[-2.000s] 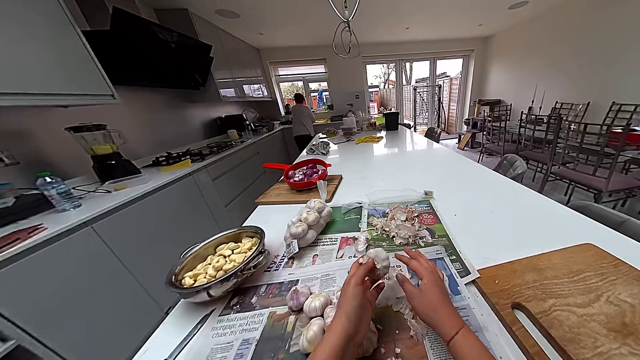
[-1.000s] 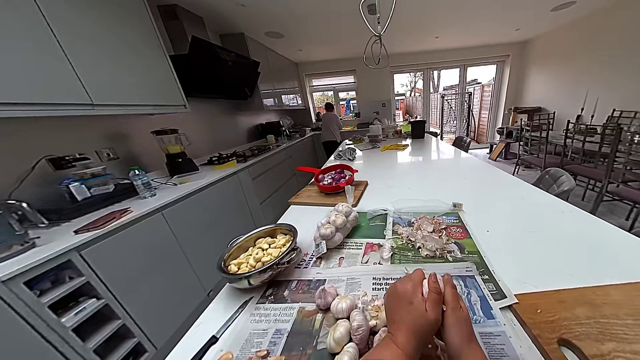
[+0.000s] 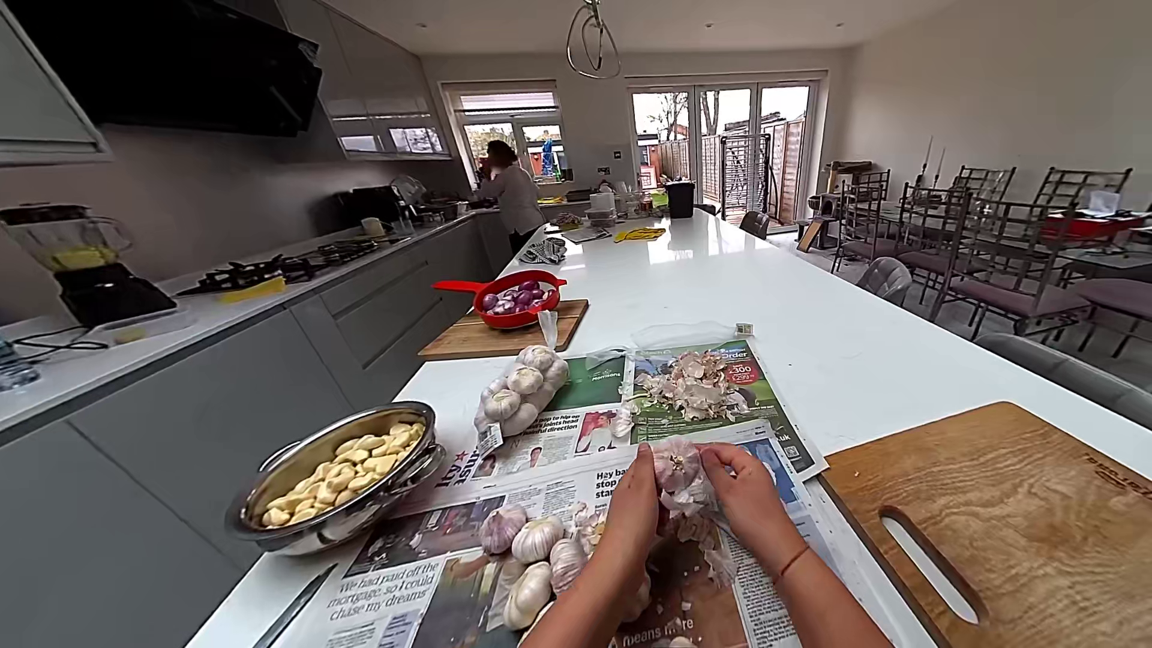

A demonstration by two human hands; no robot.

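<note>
Between the fingertips of both hands is a garlic bulb (image 3: 676, 465) with loose papery skin hanging below it. My left hand (image 3: 635, 504) grips its left side, and my right hand (image 3: 742, 486) holds the skin at its right. Whole garlic bulbs (image 3: 538, 540) lie on the newspaper (image 3: 423, 576) left of my left forearm. Behind them sits a netted bag of garlic (image 3: 522, 391). A heap of garlic skins (image 3: 697, 387) lies beyond my hands. At the left, a steel bowl (image 3: 333, 531) holds peeled cloves (image 3: 346, 472).
A knife (image 3: 295, 607) lies at the near left edge of the white worktop. A wooden board (image 3: 1008, 513) is at the right. Farther off, a red colander (image 3: 513, 317) of purple onions stands on another board (image 3: 436, 342). A person (image 3: 515, 193) stands at the far counter.
Both hands were cupped close together a second ago; now they are a little apart with the bulb showing between the fingertips. The view has swung to the right.
</note>
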